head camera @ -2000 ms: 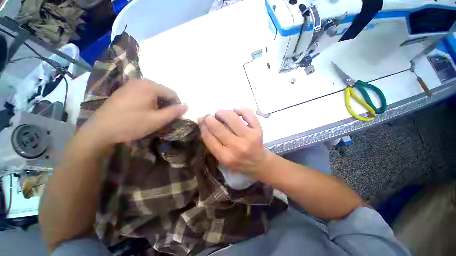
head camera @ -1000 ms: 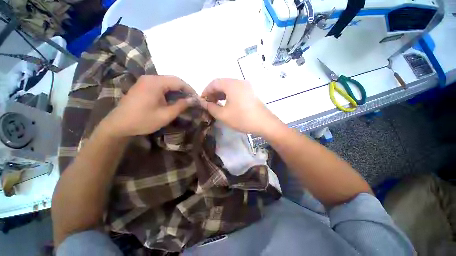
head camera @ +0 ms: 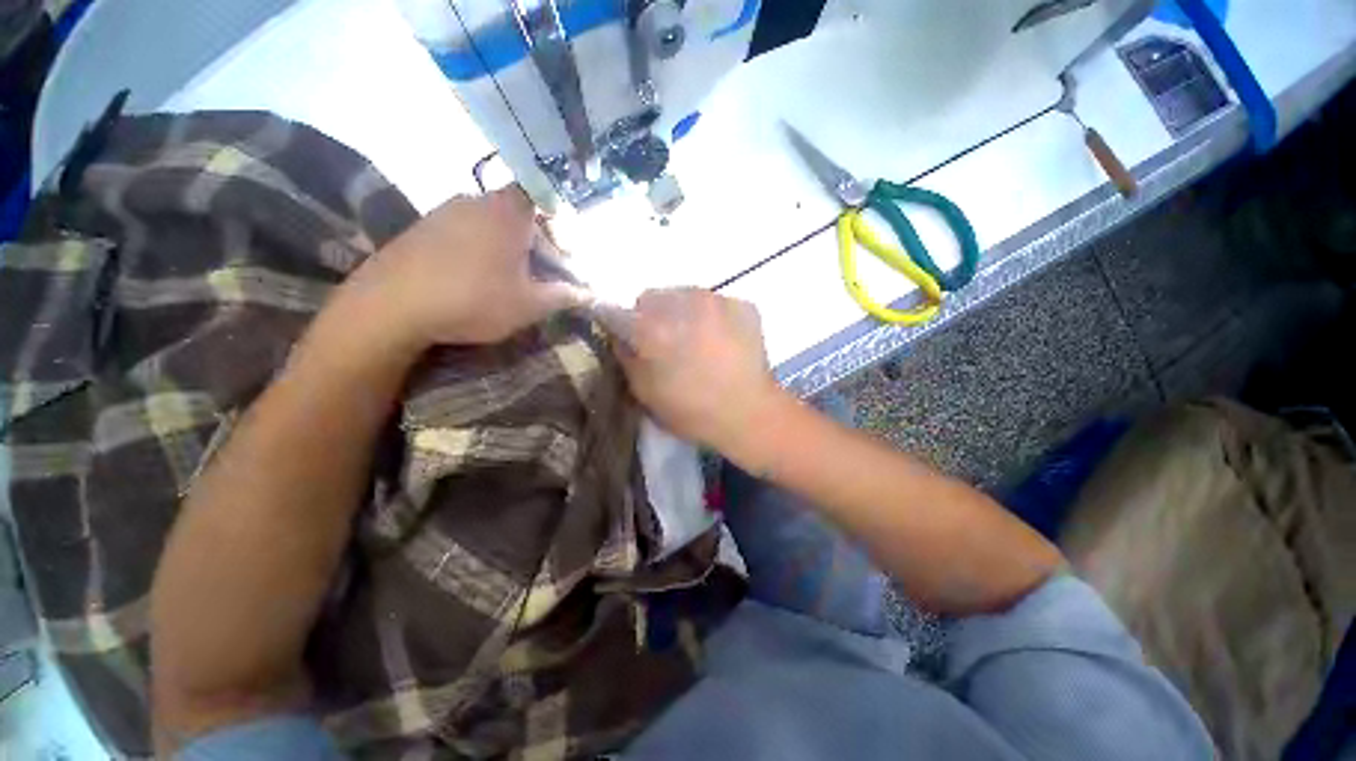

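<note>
The brown plaid garment spreads over the table's left part and my lap. My left hand and my right hand pinch its upper edge between them, fingertips close together, just in front of the presser foot of the white sewing machine. A strip of white inner fabric shows below my right hand. The exact edge in my fingers is partly hidden and washed out by the machine's light.
Snips with yellow and green loops lie right of my right hand. A thin tool with an orange-brown handle, a dark control panel and a blue strap are farther right. Tan cloth shows at lower right.
My hands have carried the garment edge up to the presser foot. The view has moved closer to the machine; the snips now appear farther left. The left-hand machine is no longer seen.
</note>
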